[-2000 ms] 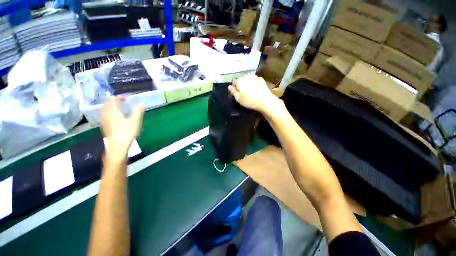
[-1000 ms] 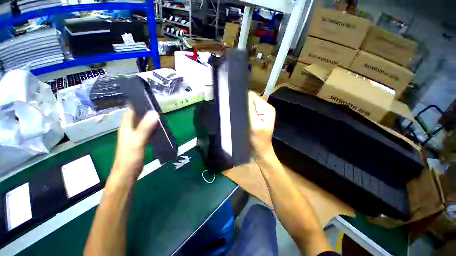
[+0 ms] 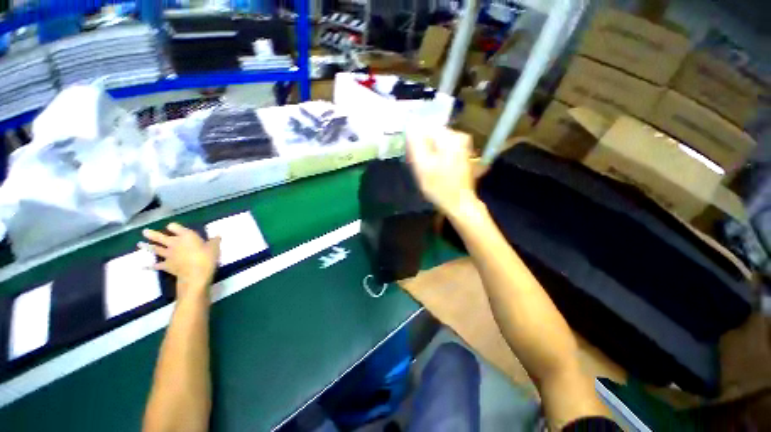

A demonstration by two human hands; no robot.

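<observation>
A row of flat black boxes with white rectangles beside or on them lies along the green conveyor (image 3: 279, 337); one black box (image 3: 74, 305) shows at left, near a white rectangle (image 3: 237, 237). My left hand (image 3: 184, 257) lies on the row with its fingers spread, over a black part between two white rectangles. A stack of black boxes (image 3: 397, 240) stands on the conveyor by the carton. My right hand (image 3: 441, 164) is blurred above and right of the stack's top. A white patch shows at its fingers; I cannot tell if it is held.
An open master carton (image 3: 740, 337) full of black boxes (image 3: 609, 261) is at right, with a brown flap (image 3: 473, 304) beside the stack. White bins (image 3: 228, 187) and a white plastic bag (image 3: 76, 186) line the belt's back. Printed cartons (image 3: 630, 42) are stacked behind.
The boxes that both hands held up a second ago are no longer raised. My left hand has moved down-left onto the row, which now extends further right. My right hand has moved up beside the stack.
</observation>
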